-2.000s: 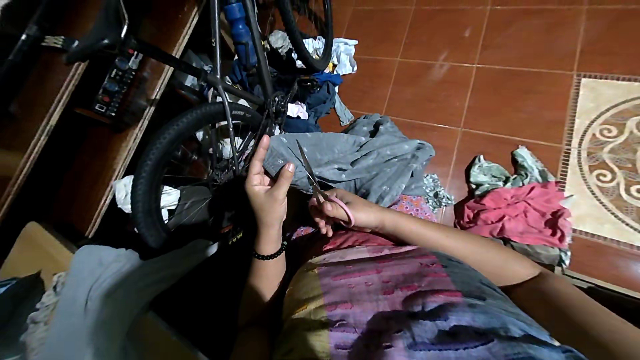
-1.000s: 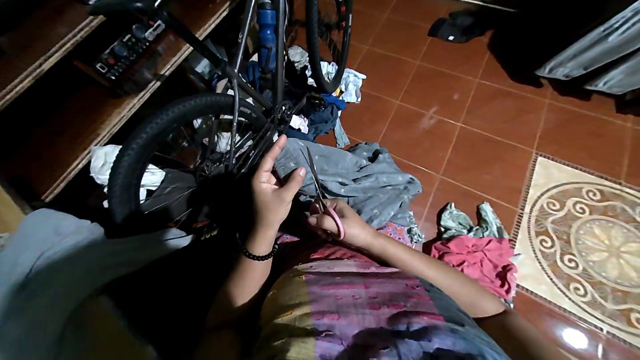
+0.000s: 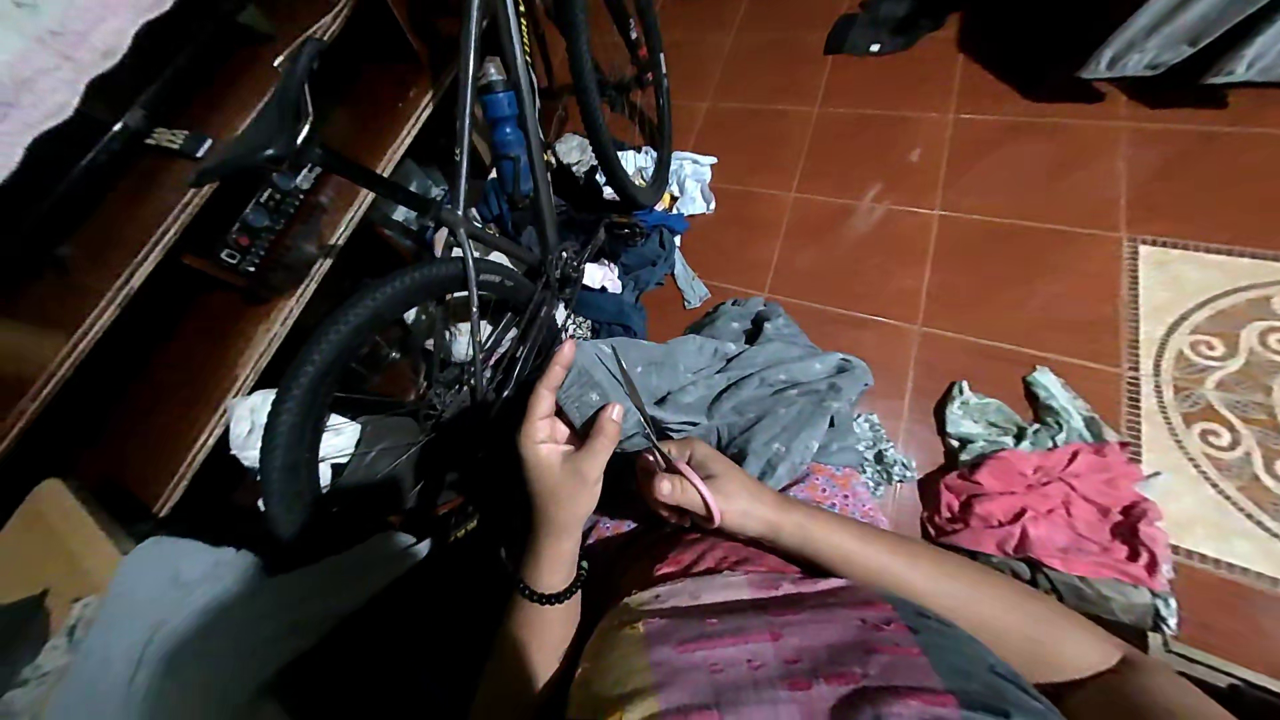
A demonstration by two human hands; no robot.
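Observation:
My right hand (image 3: 705,490) grips a pair of scissors (image 3: 690,485) by the pink handles, with the blades pointing up and left over grey cloth (image 3: 740,380). My left hand (image 3: 567,450), with a dark beaded bracelet (image 3: 552,594) at its wrist, is at the cloth's left edge. Its thumb and forefinger are spread apart at that edge; the other fingers are partly hidden, and a firm hold cannot be made out. The grey cloth stretches from beside the left hand to a crumpled heap at the right, above a patterned cloth (image 3: 835,490).
A bicycle with a black rear tyre (image 3: 290,440) and a blue bottle (image 3: 508,140) stands at the left by wooden shelves (image 3: 390,160). Clothes lie around its wheels. A red-pink cloth (image 3: 1050,510) lies at the right beside a patterned floor inlay (image 3: 1220,400).
Both hands keep nearly the same pose over the grey cloth, and the scissors remain in the right hand. The view has shifted.

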